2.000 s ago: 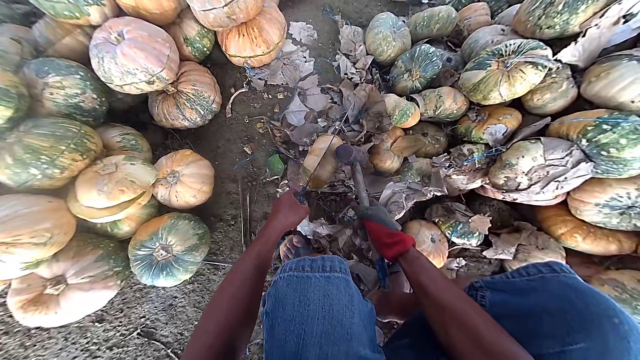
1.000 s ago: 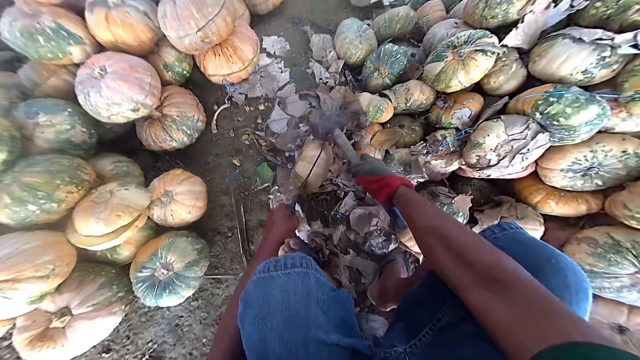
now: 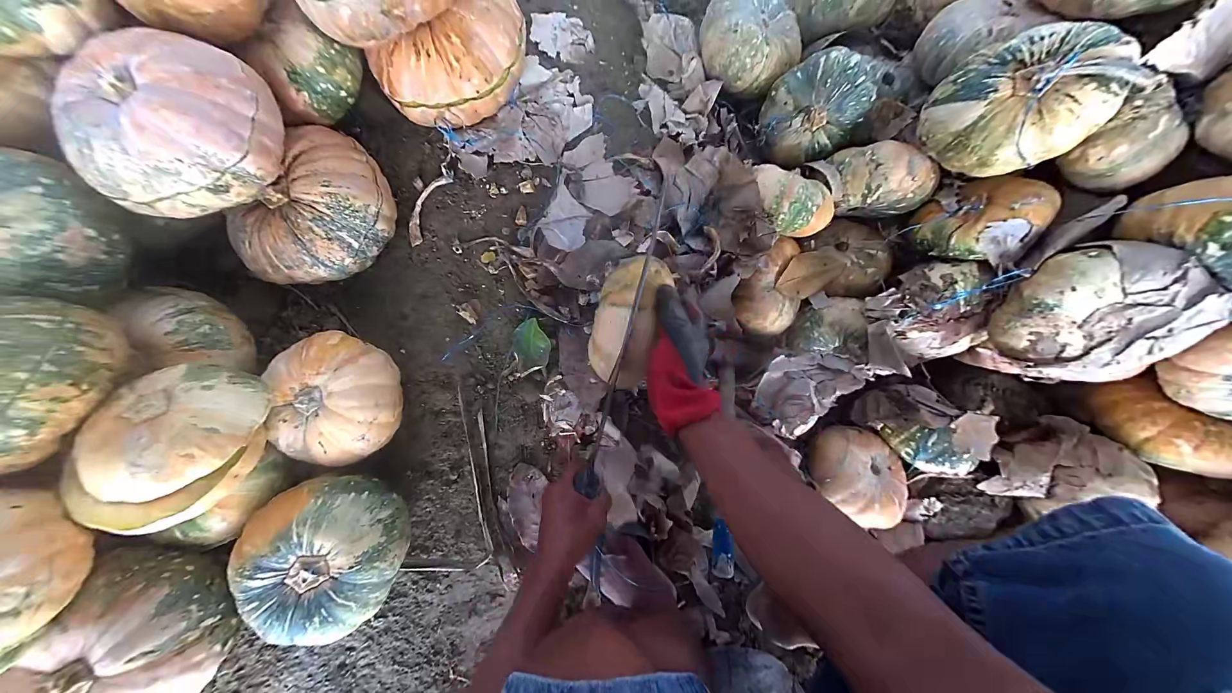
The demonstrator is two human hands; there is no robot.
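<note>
A small, pale orange pumpkin lies among dry leaves in the middle of the head view. Across it, from lower left to upper right, runs the long thin blade of a knife. My left hand is closed round the knife's dark handle, below the pumpkin. In a grey and red glove, my right hand holds the pumpkin's right side; its fingertips are partly hidden. A blurred, stick-like handle stands just right of the glove, and I cannot tell whether it touches the hand.
Piled pumpkins, one of them green and orange, lie on the left. More pumpkins are heaped on the right, some tied with blue string or covered in torn brown paper-like sheets. Dry leaves litter the ground between the piles. My knees frame the bottom.
My right hand held a hammer-like tool by its handle near the pumpkin in the earlier frames; now it is against the pumpkin's side. My left hand stays on the knife.
</note>
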